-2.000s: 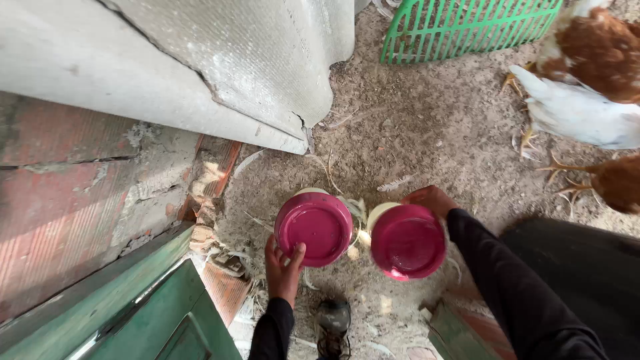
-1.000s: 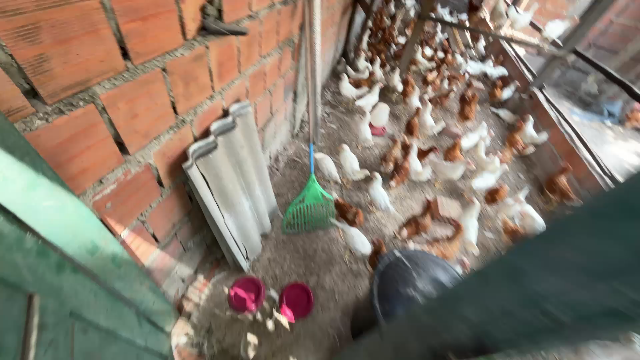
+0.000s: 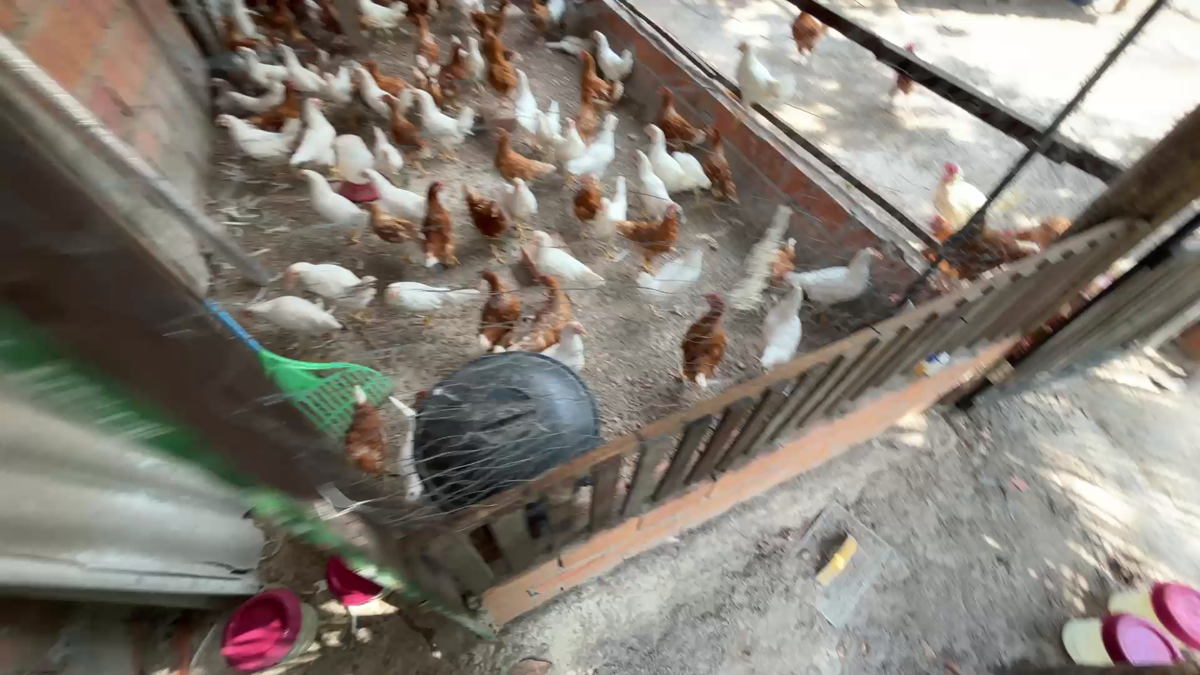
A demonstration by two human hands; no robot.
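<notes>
Neither of my hands is in the head view. Two poultry drinkers with magenta bases are on the ground at the lower left: one (image 3: 265,630) beside the corrugated sheet, the other (image 3: 351,581) partly hidden by the door frame. Two more pink-and-cream containers (image 3: 1140,639) (image 3: 1183,611) are at the lower right corner, outside the pen. A green plastic rake (image 3: 337,392) with a blue-ended handle lies inside the pen, near a large black rounded tub (image 3: 506,422) seen through wire mesh.
White and brown chickens (image 3: 441,225) crowd the pen's dirt floor. A low wooden slat fence (image 3: 694,450) on bricks runs diagonally. Outside it lies a flat grey slab (image 3: 851,565) with a yellow piece (image 3: 837,560). A corrugated sheet (image 3: 112,497) leans at left.
My hands, which were on the two magenta-based containers two seconds ago, have left the view. The containers now stand on the ground. The view has swung widely to the right, over the pen and fence.
</notes>
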